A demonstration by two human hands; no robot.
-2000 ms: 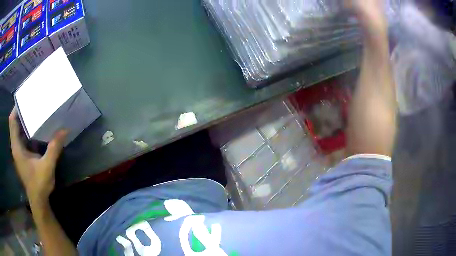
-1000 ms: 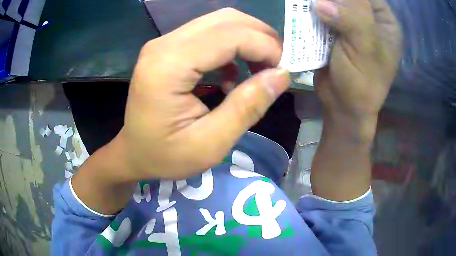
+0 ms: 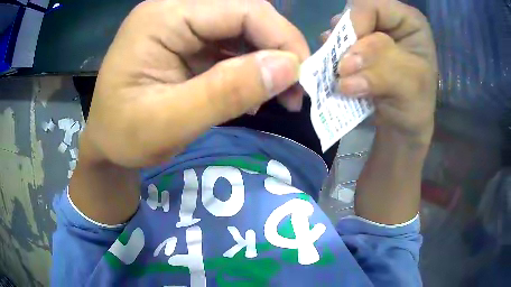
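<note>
A small white printed label (image 3: 330,84) with black and some green text is held close to the camera, right of centre. It is tilted and slightly creased. My left hand (image 3: 190,84) pinches its left edge between thumb and index finger. My right hand (image 3: 392,73) holds its right side, with fingertips over the print. Both hands are bare. The hands hide part of the label and much of the bench behind.
The dark green bench (image 3: 73,39) runs behind my hands. Blue and white cartons (image 3: 25,36) stand at the far left edge. Shiny clear plastic (image 3: 470,45) lies at the right. White scraps (image 3: 68,132) lie on the paint-flaked floor. A blurred red thing (image 3: 440,193) shows at lower right.
My left hand has left the white carton and my right hand has come in from the right side. Since the last earlier frame, the label has tilted and come down, and my left hand now grips its edge.
</note>
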